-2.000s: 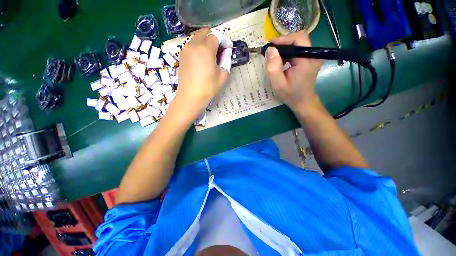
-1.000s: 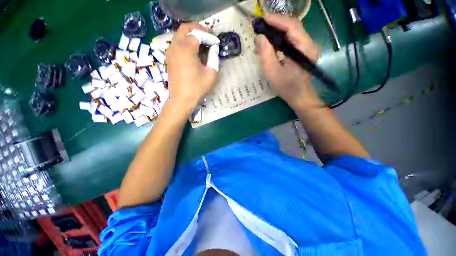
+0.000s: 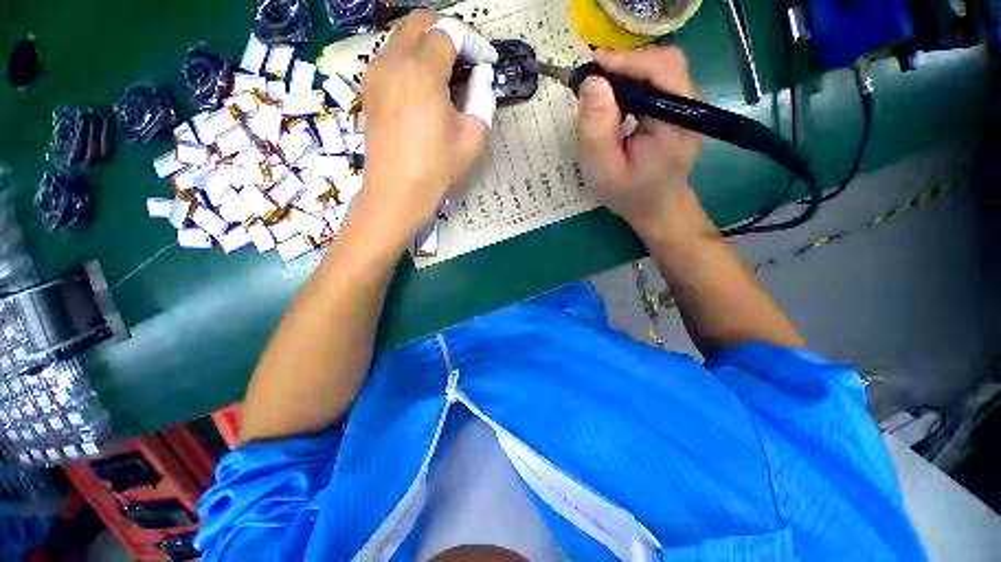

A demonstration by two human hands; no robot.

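Note:
My right hand [image 3: 640, 137] holds a black soldering iron [image 3: 686, 110] with a thick cord. Its tip points left and meets the right edge of a small black device housing [image 3: 515, 72] on the cream instruction sheet [image 3: 525, 176]. My left hand [image 3: 423, 115], with white finger cots on thumb and forefinger, grips the housing's left side. Whether the left fingers also hold a small part is hidden. A loose heap of small white parts [image 3: 258, 165] with orange-brown ends lies left of my left hand.
Dark units [image 3: 146, 112] stand in a row around the heap. A yellow-sided tip cleaner pot [image 3: 610, 26] is at the top. A solder reel [image 3: 68, 313] and clear blister trays [image 3: 44, 406] lie at left. Red bins [image 3: 143, 499] are below the bench edge. A blue box [image 3: 851, 33] is upper right.
The soldering iron, earlier swung up by the cleaner pot and off the housing, is back with its tip at the housing. The view has shifted, so bench items appear higher and further left.

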